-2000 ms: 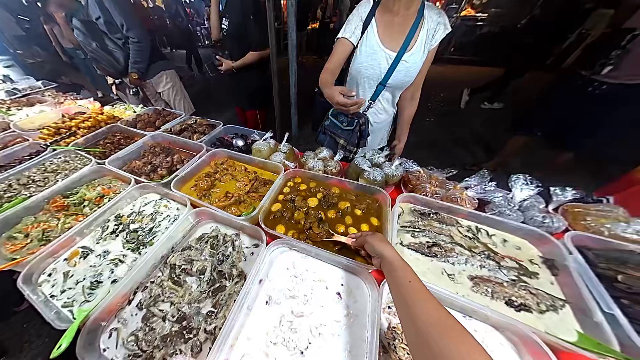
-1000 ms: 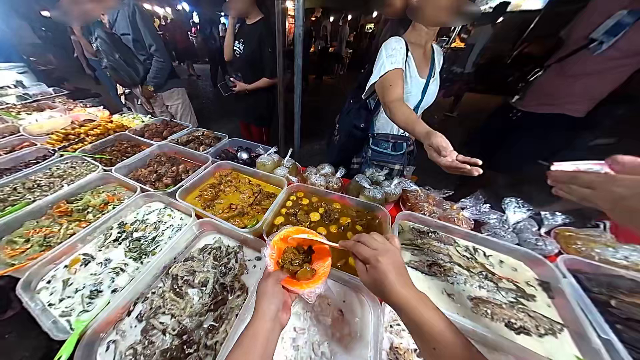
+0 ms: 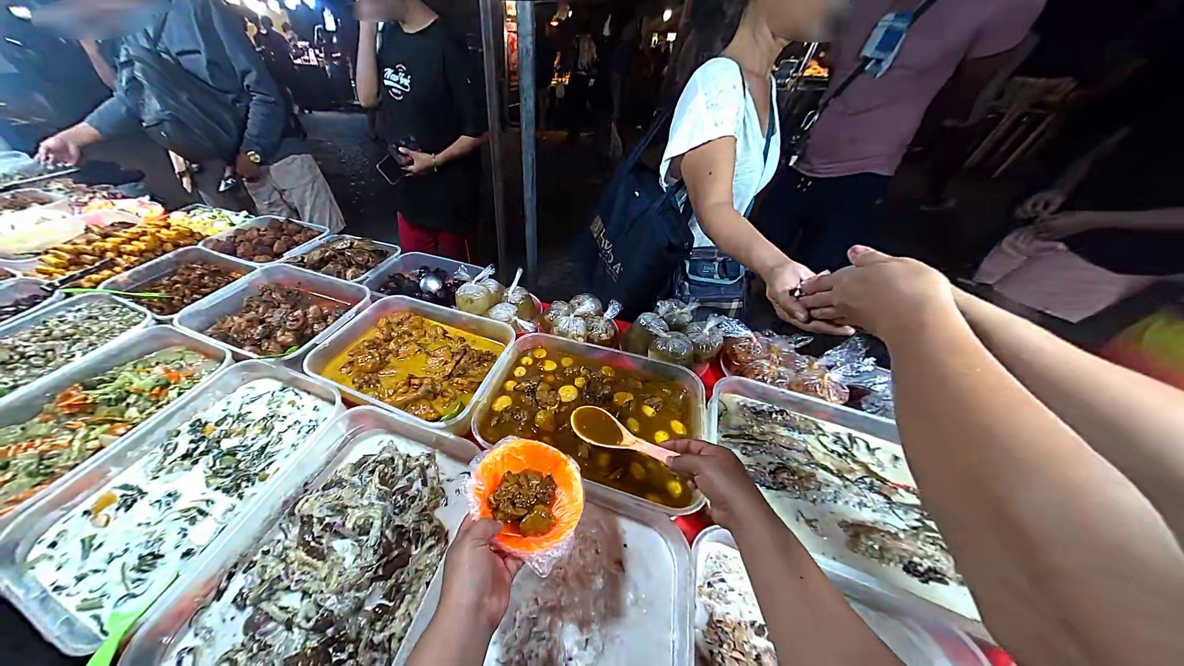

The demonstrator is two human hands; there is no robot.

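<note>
My left hand (image 3: 479, 578) holds an orange bowl (image 3: 556, 527) lined with clear plastic, with dark stewed meat (image 3: 523, 495) inside. My right hand (image 3: 717, 476) grips the handle of a wooden spoon (image 3: 601, 426), whose bowl is filled with brown sauce. The spoon is over a plastic tub of brown stew with small eggs (image 3: 647, 388). Directly below the orange bowl stands a tub of white, creamy food (image 3: 638, 601), partly hidden by my left hand and the bowl.
Tubs of yellow stew (image 3: 407, 361), greens in white sauce (image 3: 213, 462) and fish in white sauce (image 3: 832, 481) surround the stew. Tied plastic bags of food (image 3: 671, 347) line the far edge. At right, another person's arms (image 3: 980, 416) reach across to the hand of a person in white (image 3: 800, 296).
The bowl, absent two seconds ago, is in my left hand. Since one second ago, the spoon has moved from the bowl to above the stew. The other people's hands have come together.
</note>
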